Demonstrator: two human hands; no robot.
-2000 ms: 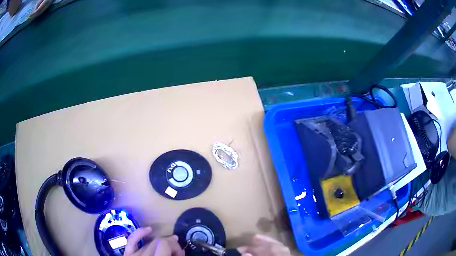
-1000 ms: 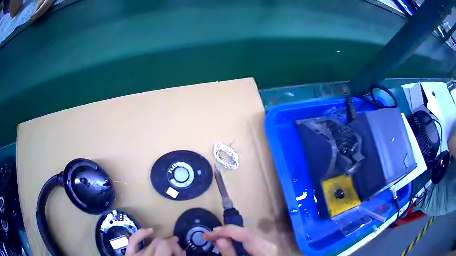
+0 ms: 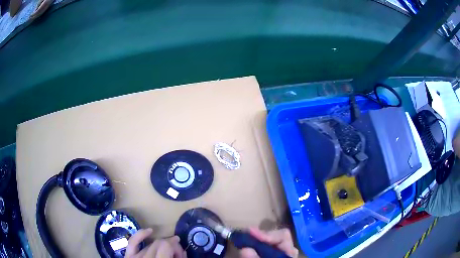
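Observation:
My right hand [image 3: 275,241], cut off by the bottom edge, holds the soldering iron [image 3: 252,243] by its dark handle. The iron's tip lies over the near speaker plate [image 3: 200,238], a black disc with a silver-grey centre and a white label; whether it touches is unclear. My left hand [image 3: 159,247] is at the plate's left edge, fingers close together; a hair-thin wire seems to be at its fingertips. The open ear cup [image 3: 118,236] with a white rectangle lies left of my left hand, partly covered by it.
The second speaker plate [image 3: 182,175] and solder wire coil [image 3: 227,155] lie on the cardboard [image 3: 136,121]. The closed ear cup [image 3: 89,186] is at left. The blue tray [image 3: 283,166] at right holds the iron stand [image 3: 323,146], yellow sponge [image 3: 344,196] and grey box [image 3: 388,146].
The iron has swung from pointing up beside the plates to pointing left over the near plate. My right hand has moved right. The ear cup's blue light, lit earlier, is off.

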